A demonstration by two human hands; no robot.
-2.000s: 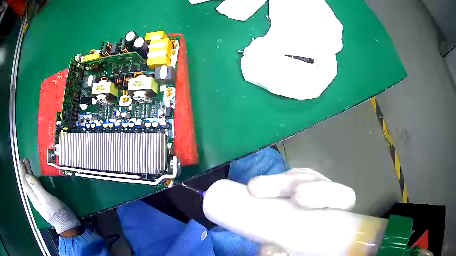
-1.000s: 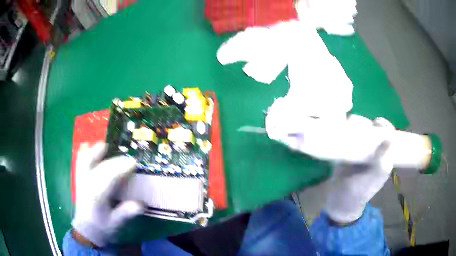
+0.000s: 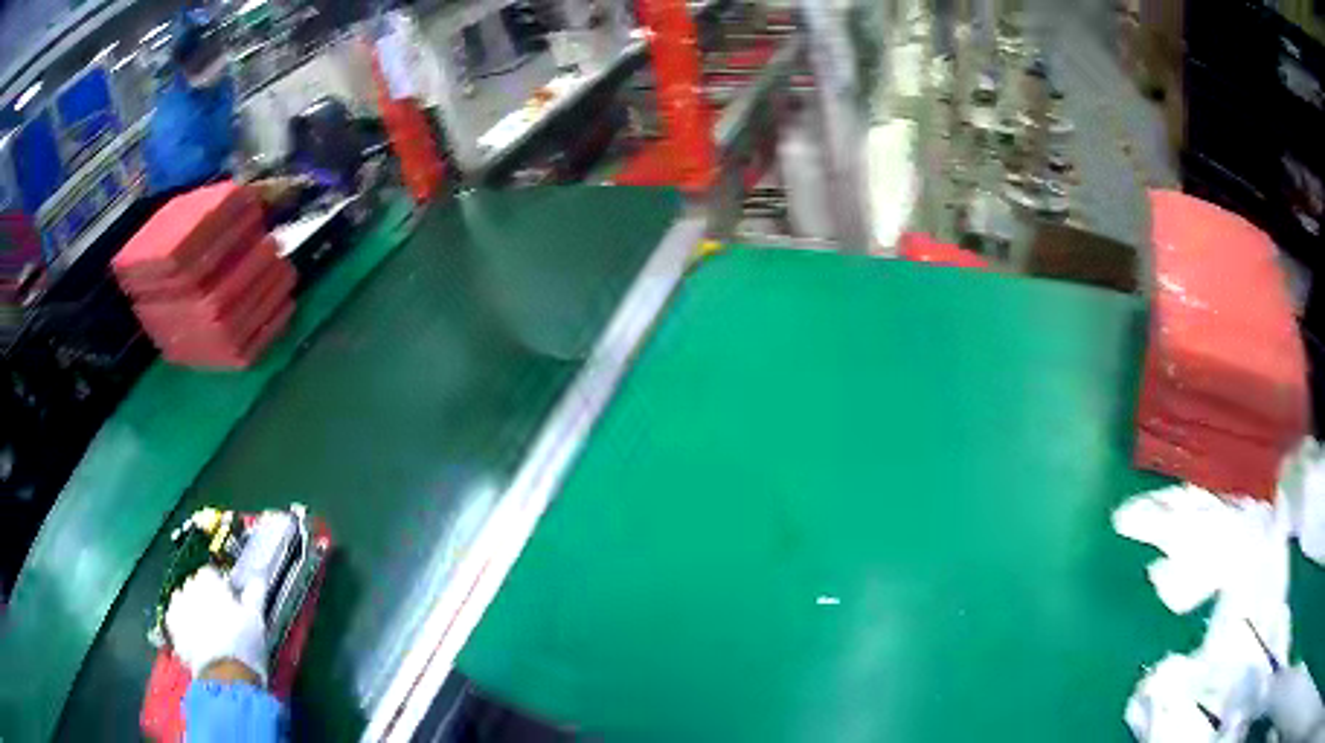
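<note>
A circuit board with a silver-grey heatsink lies on a red foam pad on the dark green conveyor, at the lower left. My left hand, in a white glove, is on the board beside the heatsink and covers part of it. The fingertips are blurred. My right hand is out of the picture, and no glue syringe shows.
The green bench mat lies right of the conveyor's metal rail. White cloths with dark slivers and a red foam stack are at the right. Another foam stack stands across the conveyor. A person in blue is beyond it.
The view has swung left and up. The board and its foam pad have moved from the bench onto the conveyor with my left hand on them. My right hand and the syringe have left the picture.
</note>
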